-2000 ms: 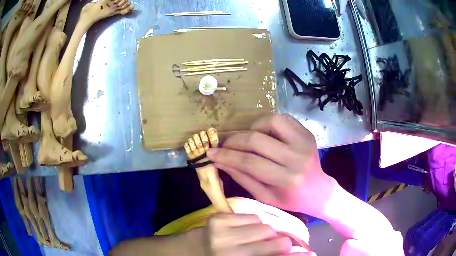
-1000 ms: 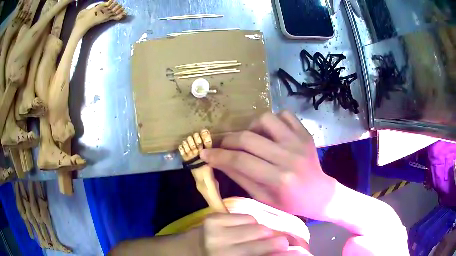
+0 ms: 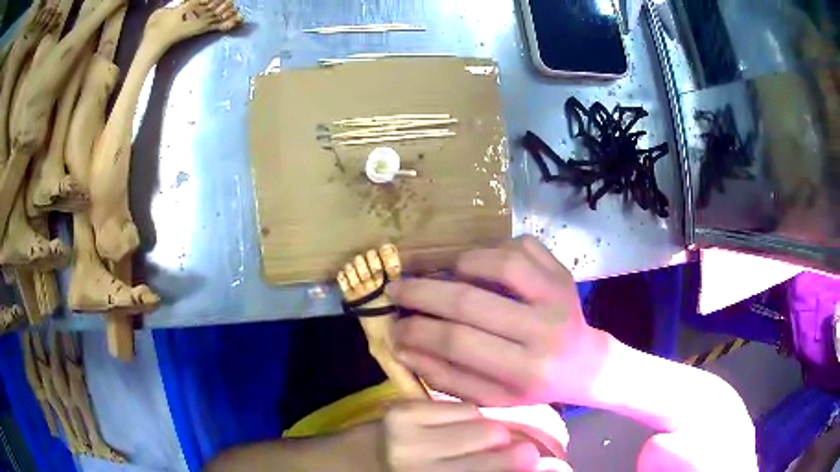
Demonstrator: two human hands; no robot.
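Note:
A tan figure leg (image 3: 387,355) points up from my lap, its toes at the near edge of the cardboard pad. A black strap (image 3: 367,302) loops around the foot below the toes. My left hand (image 3: 460,435) is closed around the lower end of the leg. My right hand (image 3: 497,323) is at the right side of the foot, its fingertips on the strap; the exact pinch is partly hidden by the fingers.
The cardboard pad (image 3: 304,194) bears thin wooden sticks (image 3: 396,129) and a white glue cup (image 3: 382,165). Tan legs (image 3: 115,157) are piled left. Black straps (image 3: 608,152) lie tangled right, below a smartphone (image 3: 576,37). A metal cabinet (image 3: 764,157) stands far right.
The strap now sits as a wider, more open loop on the foot, one side nearer the toes. My right hand has shifted slightly lower. My left hand keeps its hold.

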